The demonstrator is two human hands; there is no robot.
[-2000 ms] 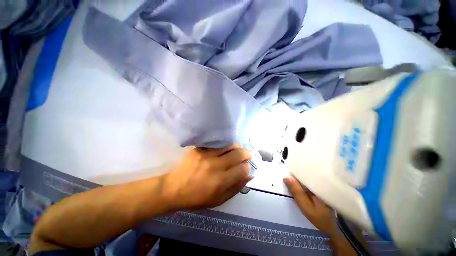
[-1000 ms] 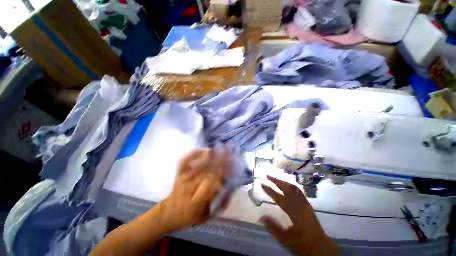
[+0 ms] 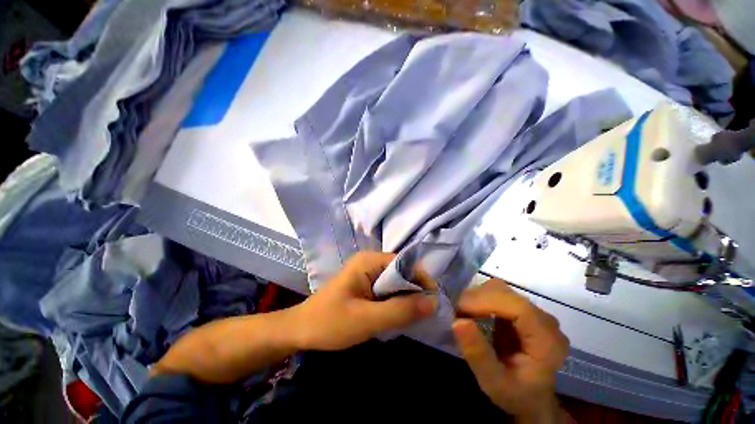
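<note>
The blue-grey garment (image 3: 447, 141) lies bunched on the white table, its near end drawn to the front edge. A flat band (image 3: 319, 199) with a stitched line runs along its left side. My left hand (image 3: 364, 302) grips a folded edge of the garment between thumb and fingers. My right hand (image 3: 513, 335) is just right of it, its thumb and forefinger at the same cloth edge; the fingertips are partly hidden by the fold. The sewing machine head (image 3: 613, 178) stands to the right, away from both hands, with no cloth seen under its visible metal parts.
Layered cut pieces (image 3: 124, 108) hang at the table's left beside blue tape (image 3: 223, 83). A garment pile (image 3: 124, 281) lies below left. A plastic-wrapped brown package (image 3: 414, 10) and more blue-grey cloth (image 3: 621, 41) are at the back. Dark and red snips (image 3: 680, 356) lie at right.
The garment has been pulled from the needle area toward the table's front edge. Both hands have come together on its edge, left of the machine head. The view has shifted.
</note>
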